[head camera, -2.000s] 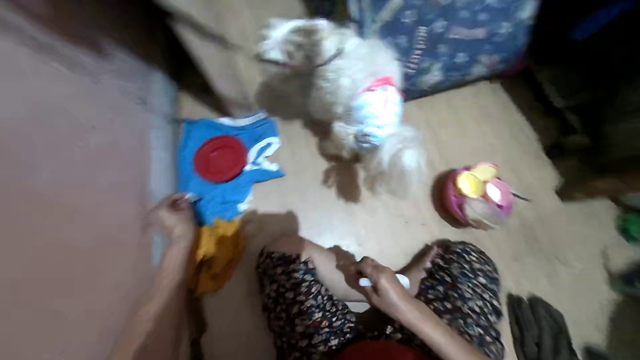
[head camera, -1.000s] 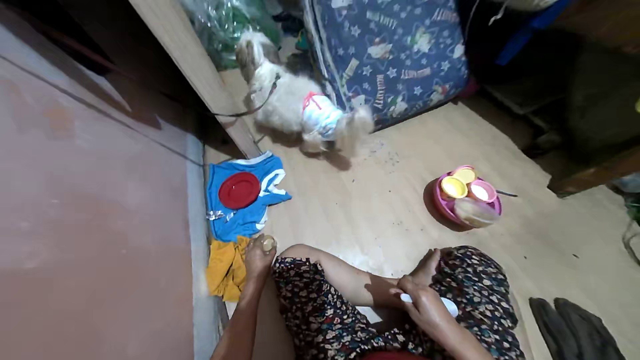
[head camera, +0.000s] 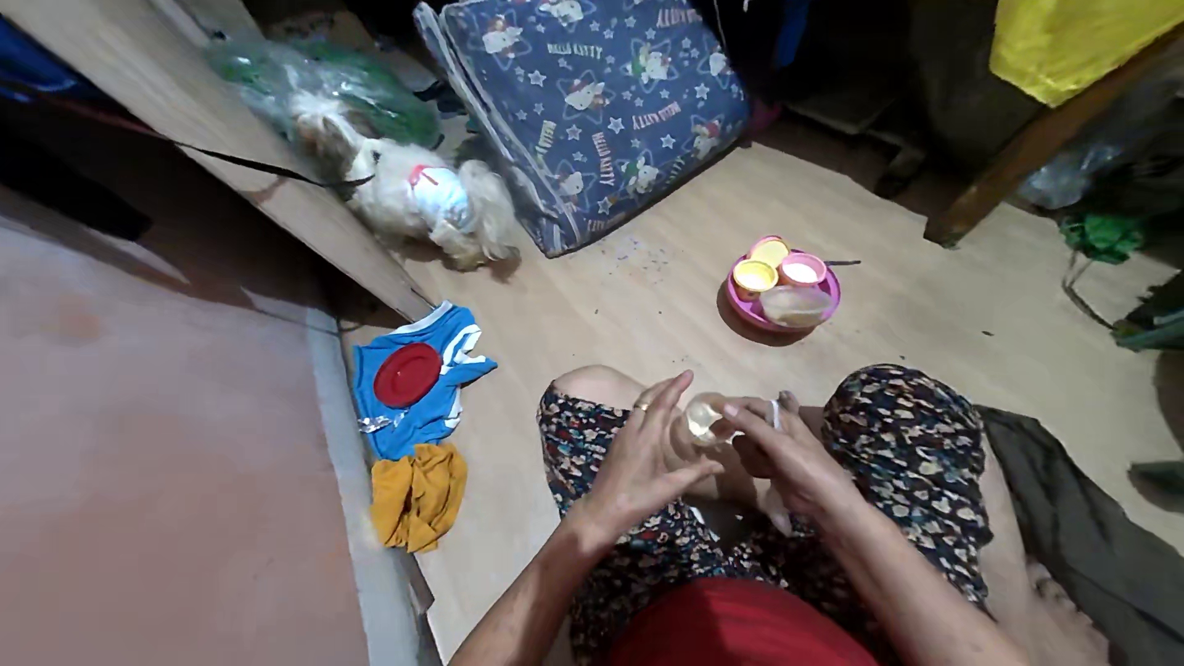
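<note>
My left hand is spread with its fingers apart, over my lap and just left of a small, round, pale translucent item. The fingertips of my right hand pinch that item at its right edge; what exactly it is cannot be told. A white strip shows between the right fingers, and a pale object hangs below that palm, partly hidden. Ahead on the floor, a pink plastic bowl holds several small tubs, among them a yellow-filled tub and a white-filled tub, with a tied translucent bag.
A red lid lies on a blue shirt beside a mustard cloth at the wall. A leashed dog stands by a blue patterned folded mattress. A wooden leg is at right; dark cloth lies by my knee.
My left hand has moved from beside the mustard cloth to over my lap, near my right hand. The dog has moved away towards the green plastic bag. The view has shifted.
</note>
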